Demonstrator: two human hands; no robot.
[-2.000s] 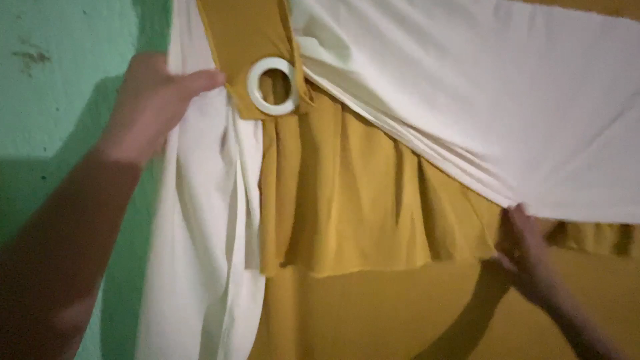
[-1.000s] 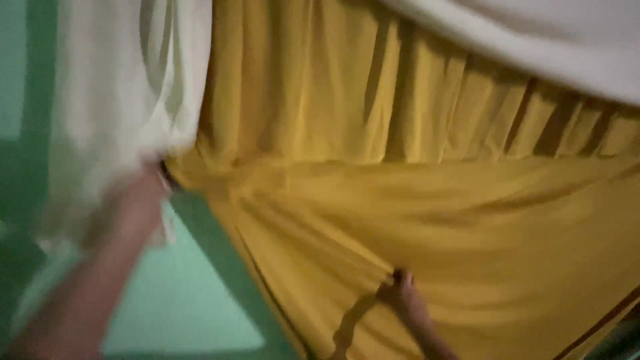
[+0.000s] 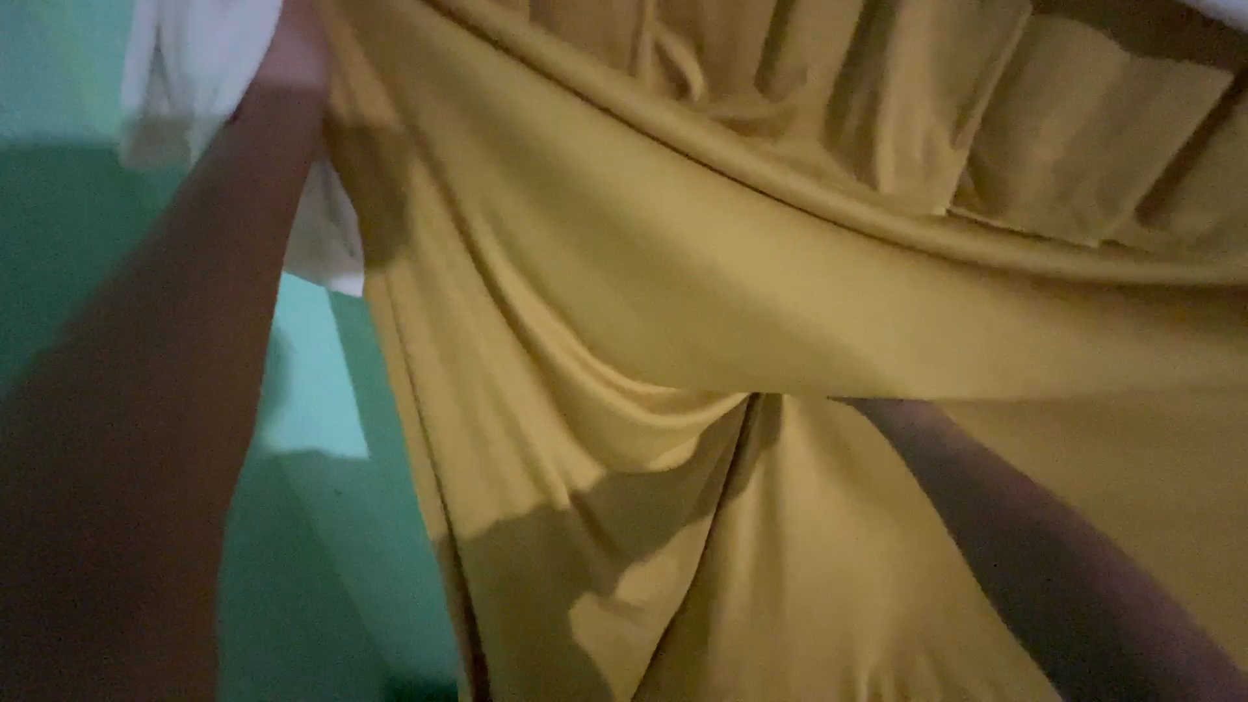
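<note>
Mustard-yellow curtain fabric (image 3: 682,263) fills most of the head view, with a long rolled fold running from the top left down to the right. Above that fold hangs a pleated yellow ruffle (image 3: 907,117). At the top left my left hand (image 3: 297,39) is at the yellow cloth's left edge, blurred and cut off by the frame, its fingers hidden. White cloth (image 3: 195,68) hangs beside it and behind the forearm. My right forearm reaches in from the lower right, and its hand is hidden behind a fold of the yellow cloth near the middle, where the cloth gathers to a point.
A green wall (image 3: 312,546) shows at the left, behind my left forearm and below the white cloth. Shadows of the arms fall on the wall and the fabric. A bit of pale cloth (image 3: 1224,12) shows at the top right corner.
The right hand, visible on the yellow cloth before, has gone behind a fold. The grommet seen at first is out of view. The view has moved closer to the fabric.
</note>
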